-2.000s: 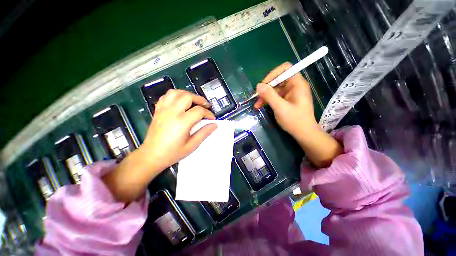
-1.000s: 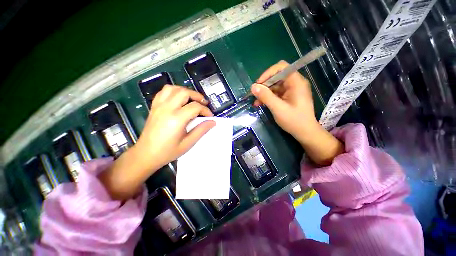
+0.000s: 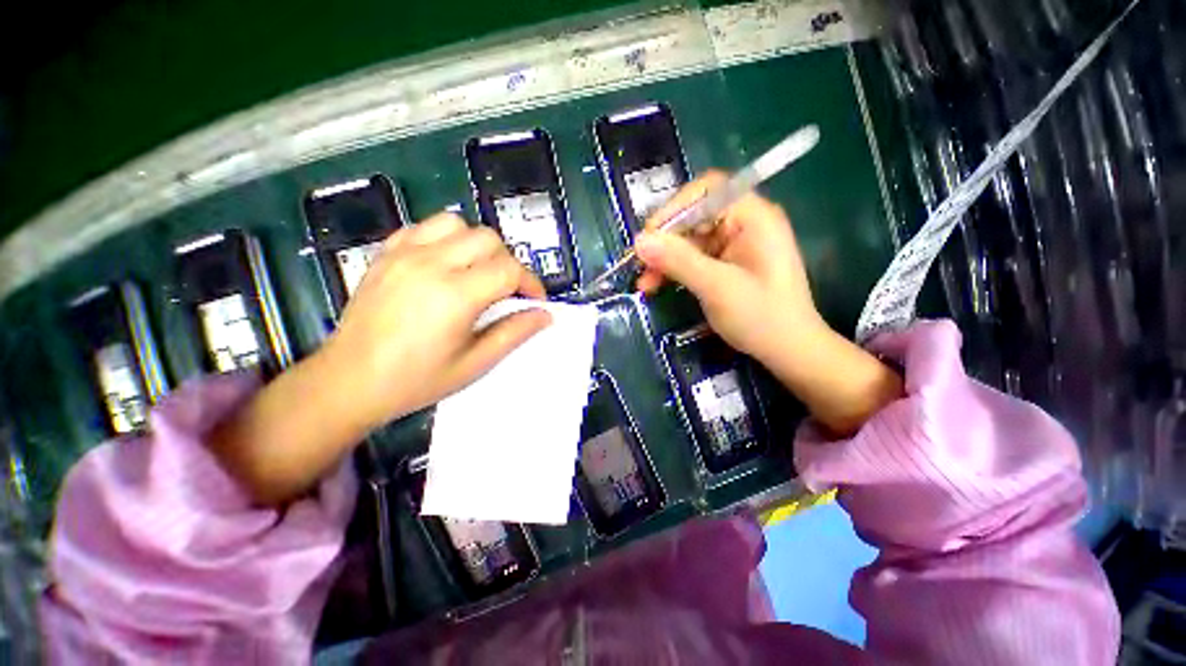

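My left hand pinches the top edge of a plain white small-sticker sheet, which hangs down over the near row of phones. My right hand holds tweezers like a pen, tips pointing down-left close to the sheet's top edge. The tips are near the lower end of a black open-backed phone in the far row. Whether a sticker is on the tips I cannot tell. Several such phones lie in two rows in a clear blister tray.
A printed label strip runs from my right sleeve to the upper right. Ridged clear blister trays are piled at the right. The bench's white edge strip curves along the far side. Blue floor with yellow marking shows at the lower right.
The phones and tray appear shifted right in the view. The tweezers' tips are now farther left, closer to the sheet's top edge. The sheet is slightly more slanted, and the label strip looks narrower.
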